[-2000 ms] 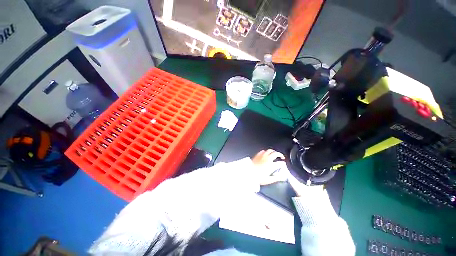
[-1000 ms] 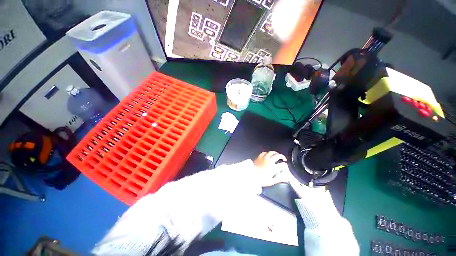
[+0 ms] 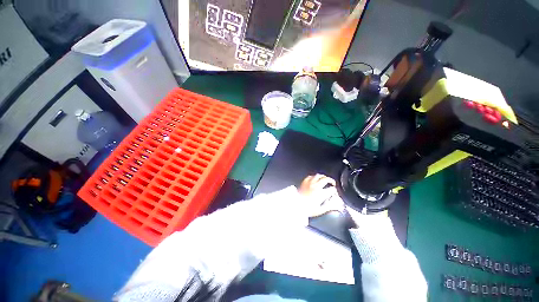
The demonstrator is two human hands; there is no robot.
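Observation:
My left hand [image 3: 318, 194] is at the left edge of the microscope's ring light [image 3: 367, 191], fingers bent together. My right hand [image 3: 361, 217] is mostly hidden under the ring light, with only its overexposed wrist side showing. What the fingers hold is hidden by the ring and the glare. The monitor [image 3: 269, 29] shows a magnified brown board with pads, a dark rectangular chip and a blurred bright fingertip at its lower right. The microscope [image 3: 440, 133] stands over the black base plate [image 3: 301, 154].
An orange-red slotted tray [image 3: 171, 162] stands left. Behind the plate are a white-filled tub [image 3: 276, 110], a clear bottle [image 3: 304, 94] and a crumpled tissue [image 3: 266, 143]. White paper [image 3: 310, 259] lies in front. Two module rows [image 3: 487, 263] and dark-filled trays [image 3: 502, 189] are at right.
The magnified board on the monitor has shifted left and down from its first position, and the chip now shows fully dark. The camera view has shifted slightly. My hands stay at the ring light.

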